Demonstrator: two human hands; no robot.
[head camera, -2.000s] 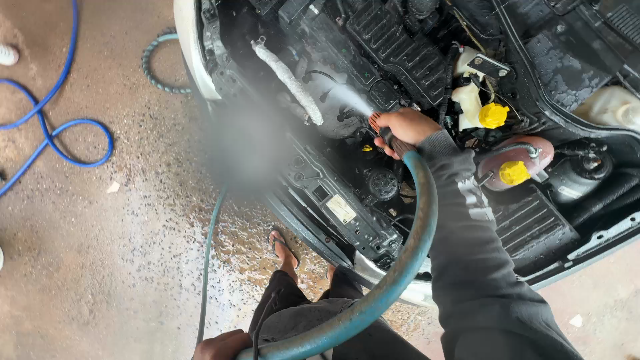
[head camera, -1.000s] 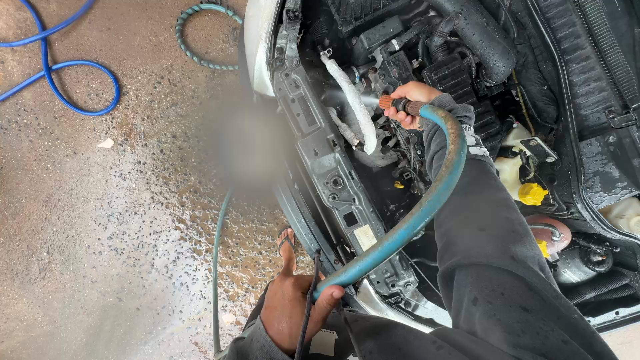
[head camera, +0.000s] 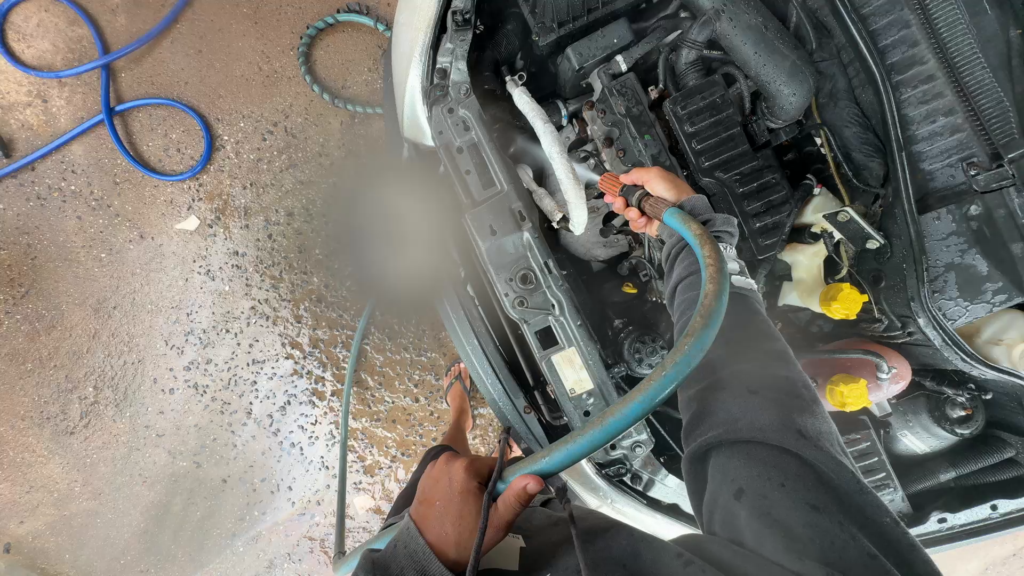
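Note:
My right hand (head camera: 652, 196) is closed around the nozzle end of a thick blue-green hose (head camera: 640, 400), over a car's engine bay. The ribbed orange-brown spray nozzle (head camera: 612, 185) points up and left, and a fine spray leaves it near a silver-wrapped pipe (head camera: 550, 140). Lower down, my left hand (head camera: 472, 500) grips the same hose in front of my body, with a dark cord hanging across the fingers. Right of the nozzle lies a ribbed black engine cover (head camera: 724, 160). Two yellow caps (head camera: 843, 301) top reservoirs beside my right sleeve.
The front crossmember (head camera: 512, 232) and bumper edge run between me and the engine. A blue hose (head camera: 120, 120) lies looped on the wet, gritty floor, with a coiled green hose (head camera: 308, 68) near the car. My sandalled foot (head camera: 458, 392) is by the bumper. A grey blur hides part of the floor.
Since two seconds ago my left hand has come up and farther into view on the hose. My right hand has moved the nozzle toward the wrapped pipe. The view has shifted somewhat.

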